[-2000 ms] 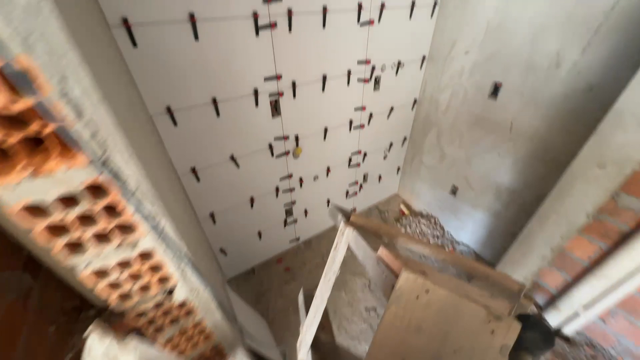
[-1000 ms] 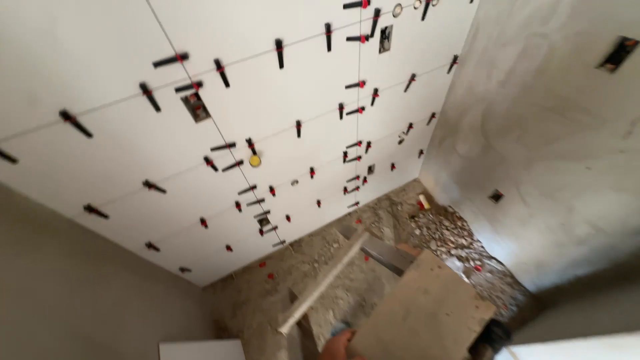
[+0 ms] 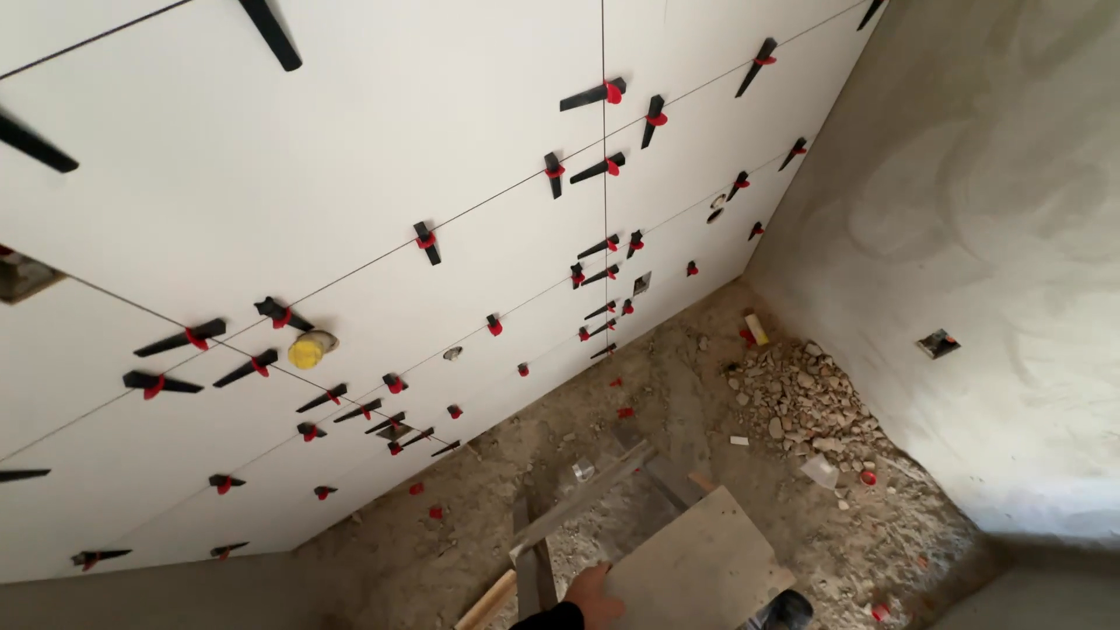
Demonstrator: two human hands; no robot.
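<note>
My left hand (image 3: 597,597), in a black sleeve, is at the lower middle, curled on the left edge of a wooden board (image 3: 700,564). The board is the top of a rough wooden stand with a narrow wooden bar (image 3: 582,499) beyond it. My right hand is out of view. A dark rounded object (image 3: 787,610), too cut off to name, lies at the board's right corner. Ahead stands a wall of large white tiles (image 3: 420,114), with black tile levelling wedges (image 3: 426,242) in red clips along the joints. A yellow cap (image 3: 306,350) sticks out of the tiling.
A pile of rubble (image 3: 809,394) lies in the far corner of the dusty floor (image 3: 674,376), among scattered red clip pieces (image 3: 435,513). The plastered wall (image 3: 980,219) on the right has an electrical box (image 3: 939,343). A wooden length (image 3: 487,601) lies at lower left.
The view has moved closer to the tiled wall, and the brickwork seen earliest has left it. My left hand, not plain in the earliest frame, has come into view at the board.
</note>
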